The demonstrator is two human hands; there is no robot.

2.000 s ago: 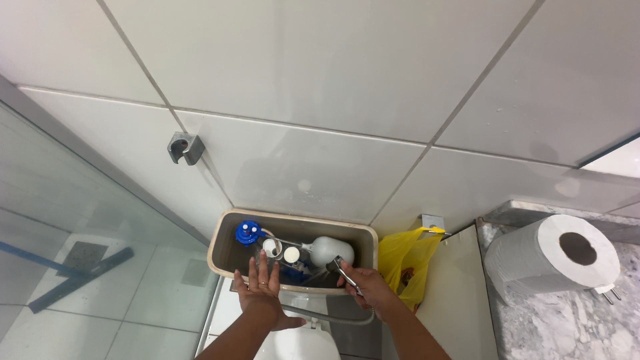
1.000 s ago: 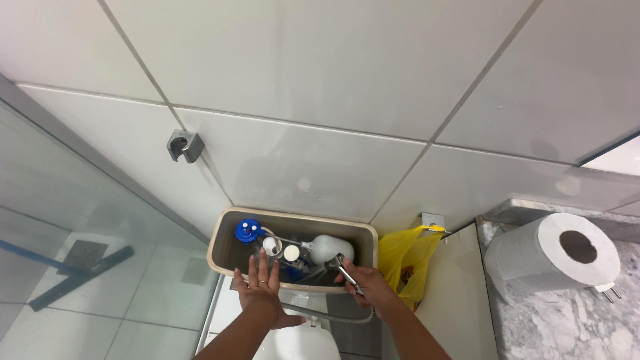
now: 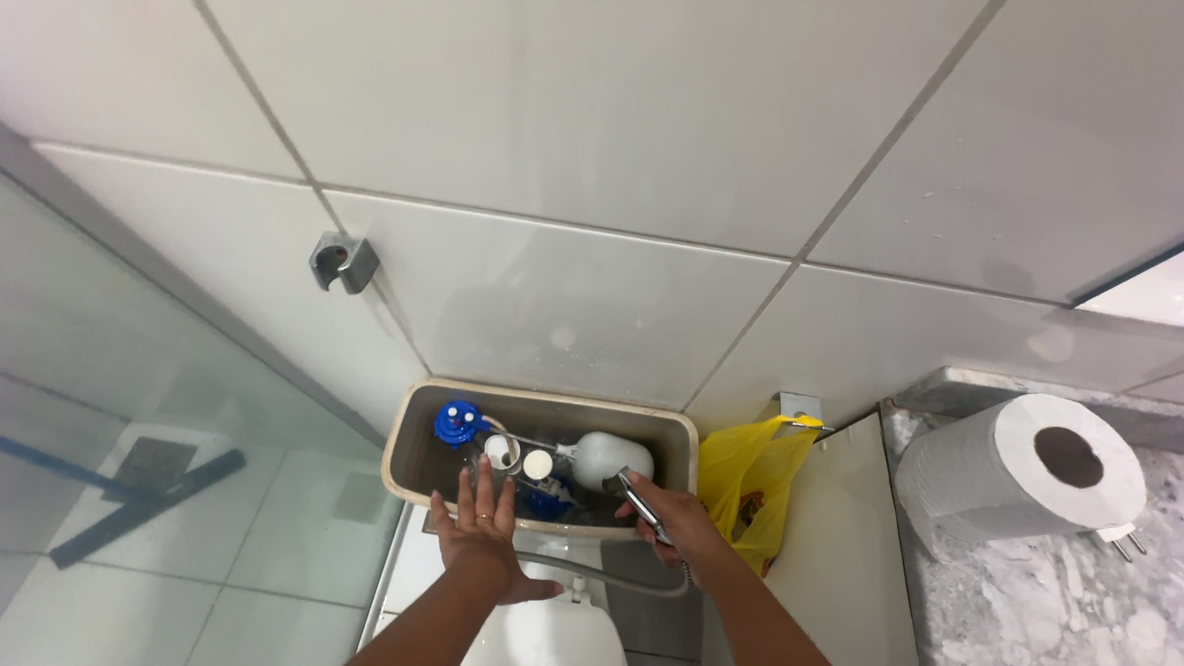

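An uncovered toilet cistern (image 3: 546, 398) stands against the tiled wall. Inside it are a blue fill valve (image 3: 456, 424) at the left, a white overflow tube (image 3: 502, 451), a round white cap (image 3: 537, 465) and a pale float ball (image 3: 606, 460) at the right. My left hand (image 3: 483, 541) rests with spread fingers over the cistern's front rim and holds nothing. In my right hand (image 3: 675, 527) is a chrome hand sprayer (image 3: 645, 509), its head pointing into the cistern beside the float. A grey hose (image 3: 601, 578) curves from it below the cistern.
A yellow plastic bag (image 3: 754, 490) hangs right of the cistern. Farther right, a paper roll (image 3: 1022, 467) and a plug (image 3: 1119, 536) sit on a marble counter (image 3: 1036, 601). A metal holder (image 3: 342, 263) is on the wall. Behind glass at left lies a squeegee (image 3: 148, 509). The toilet lid (image 3: 550, 638) is below.
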